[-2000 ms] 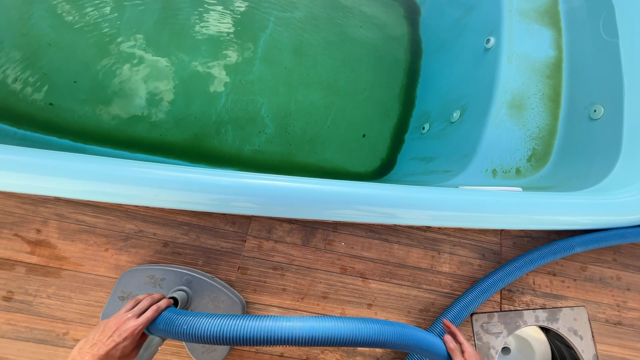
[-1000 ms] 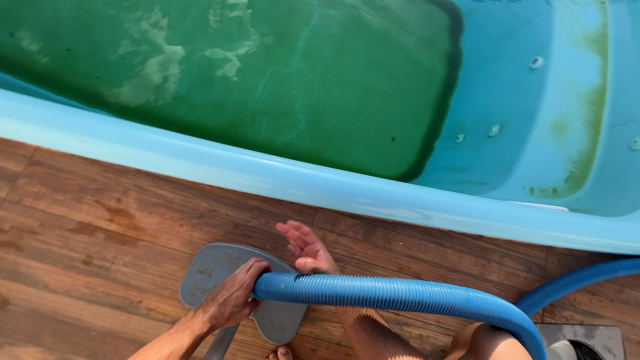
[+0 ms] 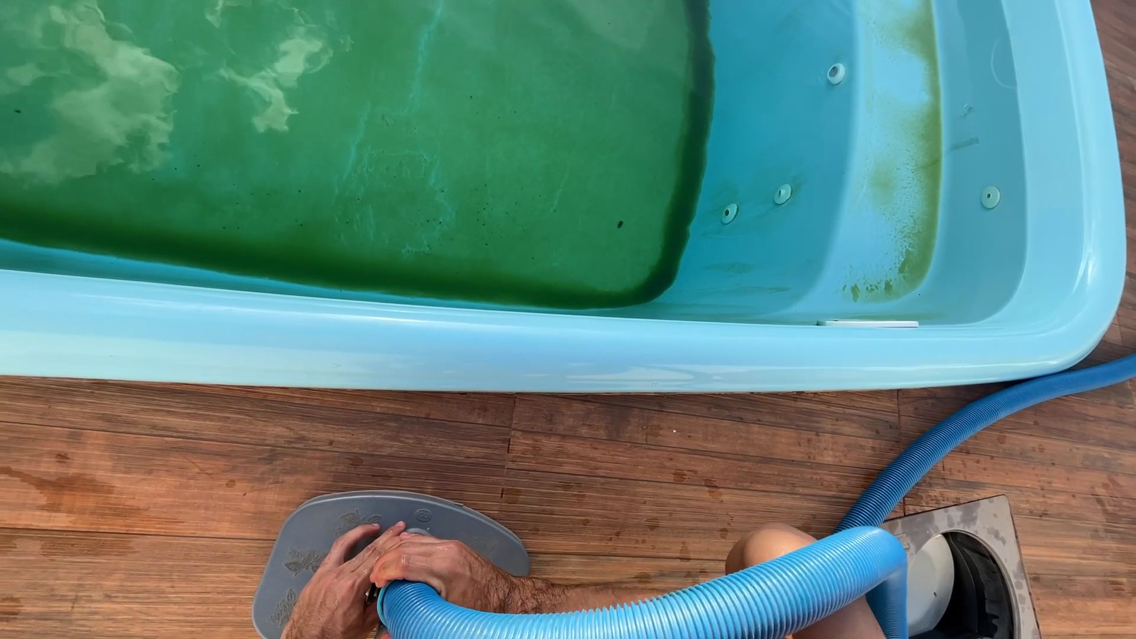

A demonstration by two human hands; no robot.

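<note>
A blue corrugated pool hose (image 3: 657, 603) runs from my hands across the bottom of the view. Its end meets a grey pool vacuum head (image 3: 302, 550) lying on the wooden deck. My left hand (image 3: 342, 581) is at the hose end, fingers curled over the joint. From the right, my right hand (image 3: 430, 564) reaches in and grips the same joint, touching my left hand. The connector itself is mostly covered by the fingers. Beyond the right hand the hose arches over my knee (image 3: 768, 543) and bends down sharply.
A light blue fibreglass pool (image 3: 568, 355) holding green water (image 3: 444, 177) spans the upper view. At the lower right, an open skimmer hatch with a square frame (image 3: 1016, 550) sits in the wooden deck (image 3: 621, 461). More hose (image 3: 967, 422) runs along the pool's right corner.
My right hand, beside the hose further right two seconds ago, has moved left to the hose end beside my left hand. The hose now arches over my knee.
</note>
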